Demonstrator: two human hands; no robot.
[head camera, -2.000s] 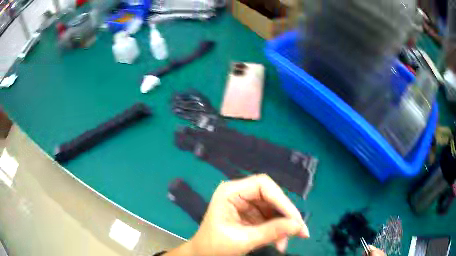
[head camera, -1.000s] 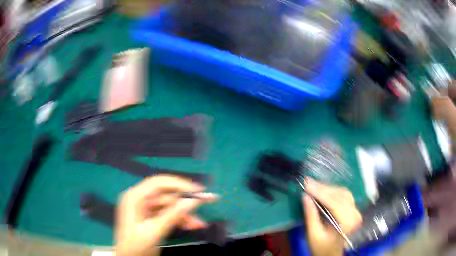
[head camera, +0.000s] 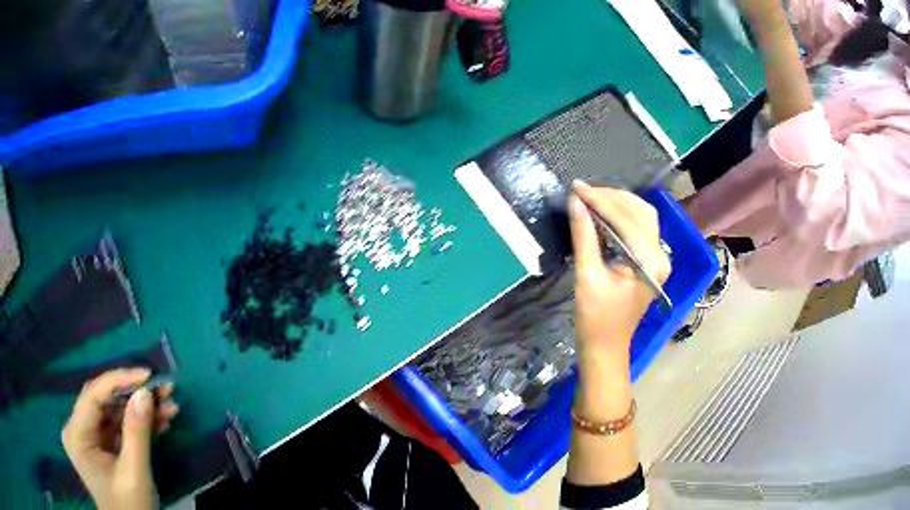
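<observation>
My left hand (head camera: 118, 423) is at the lower left with thumb and fingertips pinched on a small thin dark strip part (head camera: 150, 386), mostly hidden by the fingers. My right hand (head camera: 614, 264) holds slim silver tweezers (head camera: 631, 254). Their tip end is over the black sheet with carrier (head camera: 559, 221), by its glossy half; the exact tip contact is blurred. A loose heap of small black parts (head camera: 274, 284) lies on the green mat. A heap of small silver parts (head camera: 379, 219) lies just right of it. Dark stacked strips (head camera: 75, 309) lie at the left.
A blue bin of silvery pieces (head camera: 469, 369) sits below the table edge, under my right forearm. A large blue basket (head camera: 190, 120) is at upper left, with a metal tumbler (head camera: 401, 65) beside it. A person in pink (head camera: 828, 199) sits at the right. White strips (head camera: 674, 55) lie at the far edge.
The view has swung right and down. My right hand with the tweezers has moved from beside the small-part heaps to the black sheet. My left hand still pinches the strip part.
</observation>
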